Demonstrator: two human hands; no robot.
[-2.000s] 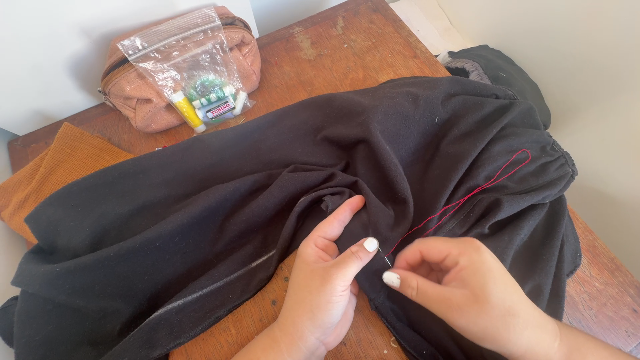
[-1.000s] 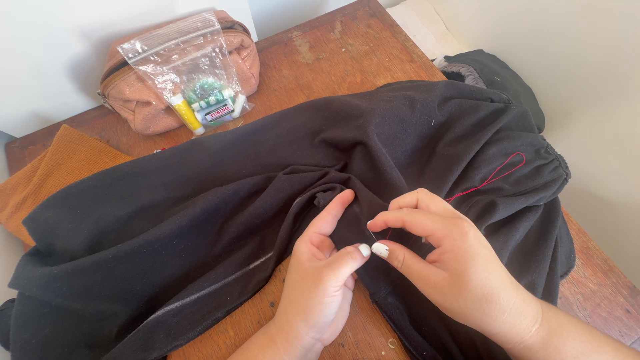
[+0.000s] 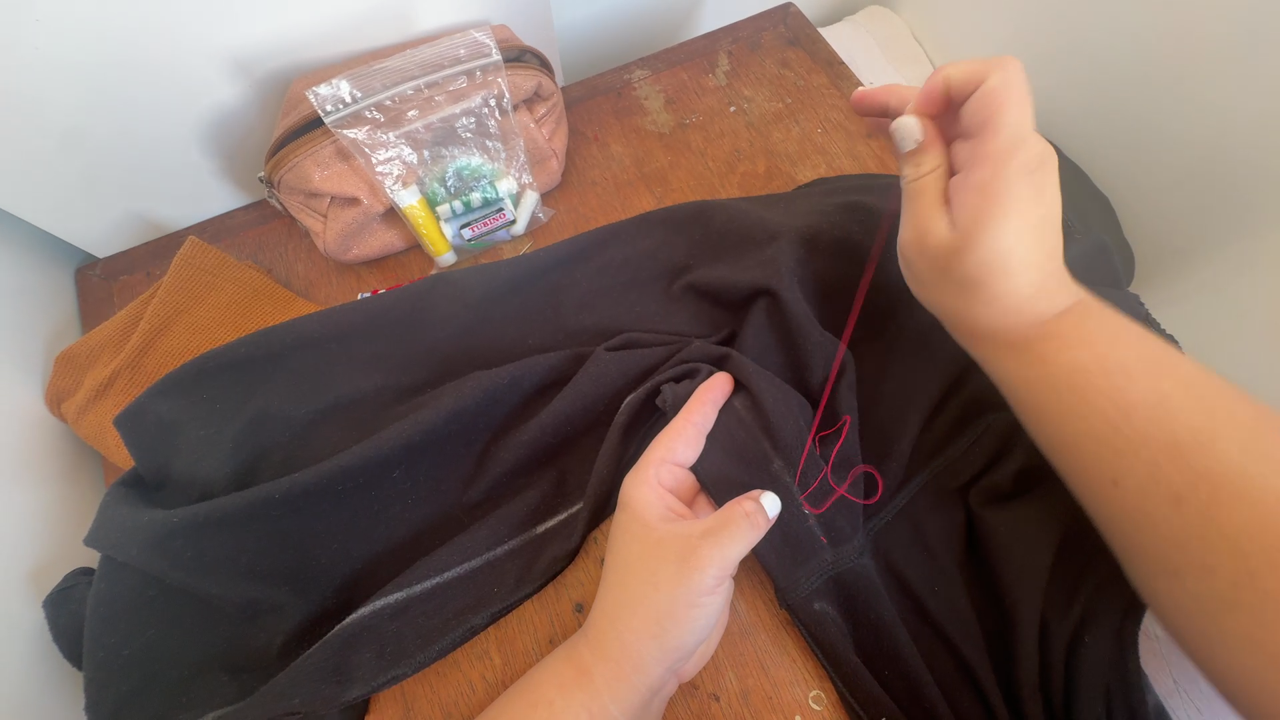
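Note:
A black fabric garment lies spread in folds, with a pale chalk-like line on it. My left hand rests at its inner edge, thumb apart from the index finger; part of the cloth lies behind the fingers, and whether they grip it is unclear. My right hand is raised at upper right, thumb and index finger close together. From below its fingertips a red thread runs taut down to the cloth, where more of it lies in loose loops. No needle can be made out at the blurred fingertips.
On the wooden table, a pink zip pouch stands at the back with a clear zip bag of small sewing items leaning on it. A mustard ribbed cloth lies at the left. White cloth is at the back right corner.
My right hand has risen from beside my left hand to the upper right, drawing the red thread up. The thread's long loop on the cloth has become small loops. My left hand stays near the same fold.

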